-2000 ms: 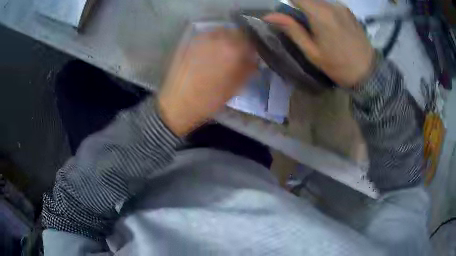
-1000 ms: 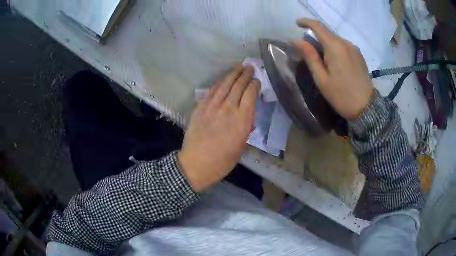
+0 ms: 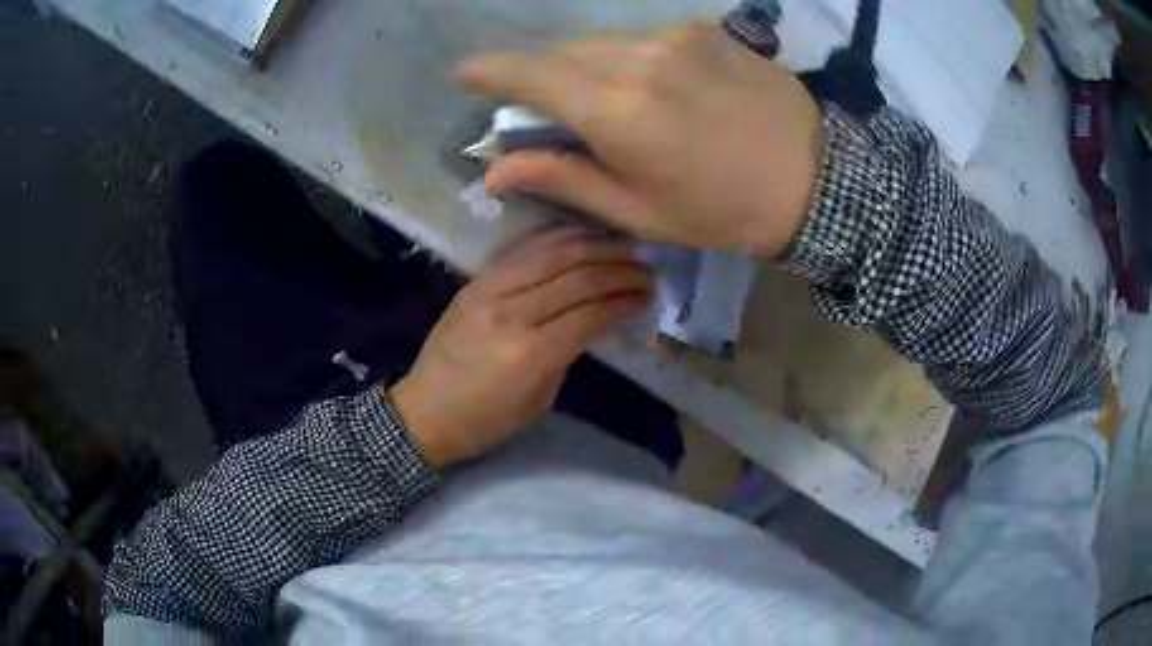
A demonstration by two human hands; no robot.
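Observation:
My right hand is closed around the handle of the iron and covers most of it; only its pale front end and a silvery tip show. My left hand lies palm down on a white fabric piece, just below the iron, with its fingertips bent over the work. Part of the fabric shows to the right of the left fingers, and a small white bit shows to their upper left. Whether the template lies under the hands is hidden.
A pale table edge runs diagonally in front of me. A layered pile lies at upper left. White cut pieces lie at upper right, with a dark cord fitting beside them. A maroon item is at far right. A brownish pad lies right of the fabric.
My right hand has moved the iron left, from the right of the work to above my left hand. My left hand has shifted slightly left and its fingers are more bent.

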